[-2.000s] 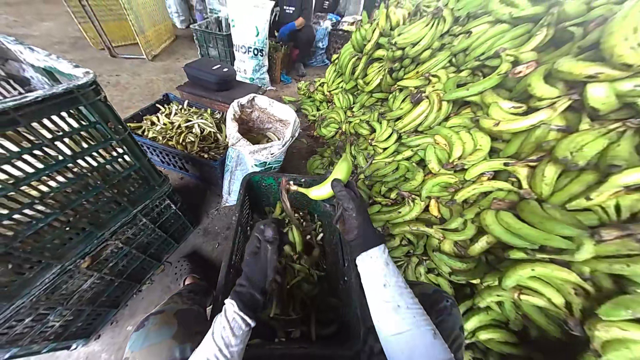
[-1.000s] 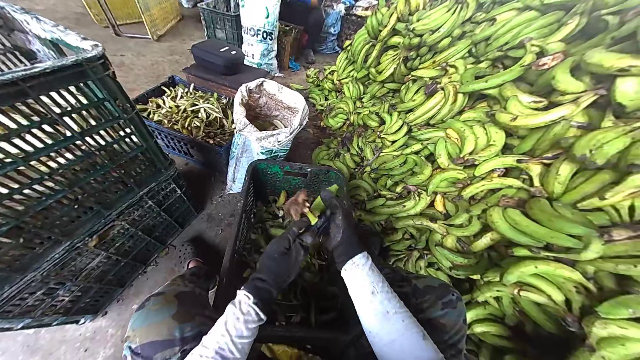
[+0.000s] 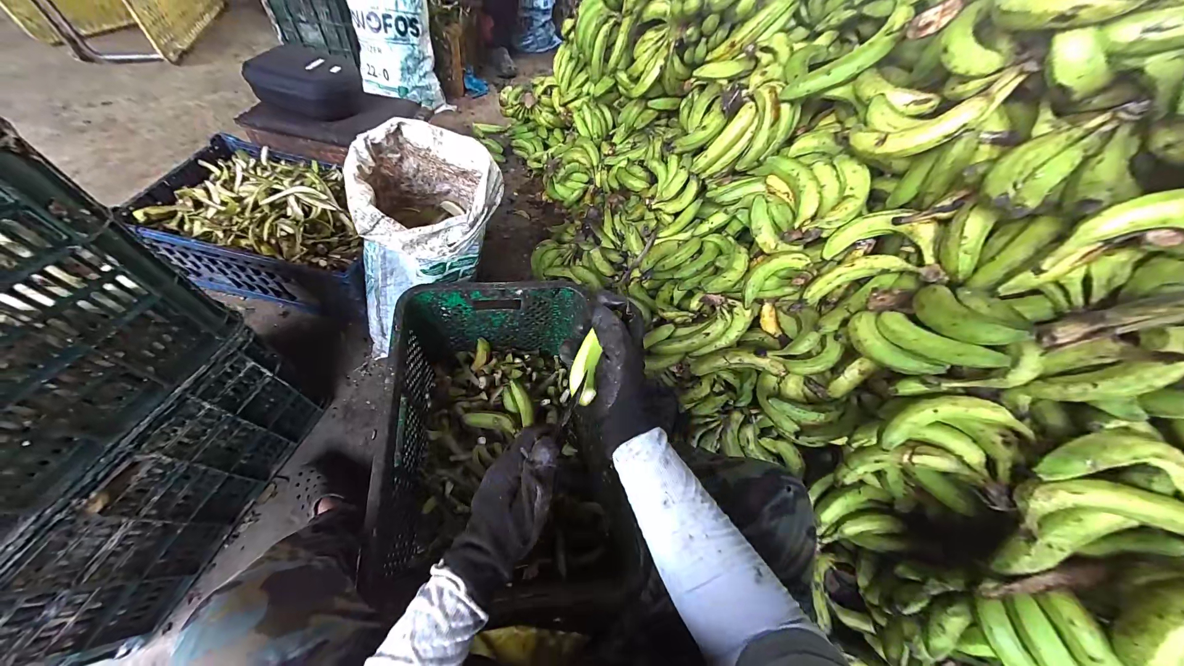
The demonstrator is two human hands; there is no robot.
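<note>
My right hand, in a dark glove, holds a green plantain over the right rim of a dark green plastic crate. Below and left of it, my gloved left hand is closed over the crate. A thin dark blade rises from its fingertips to the plantain's lower end; its handle is hidden. Plantain pieces and peel scraps lie inside the crate. A large heap of green plantains spreads along the right side.
An open white woven sack stands beyond the crate. Behind it are a blue crate of peel strips and a black case. Stacked dark crates rise at the left. My knees flank the green crate.
Two seconds ago my right hand held up a long green plantain. One second ago both hands met over the crate; now they are apart, the left lower and nearer me.
</note>
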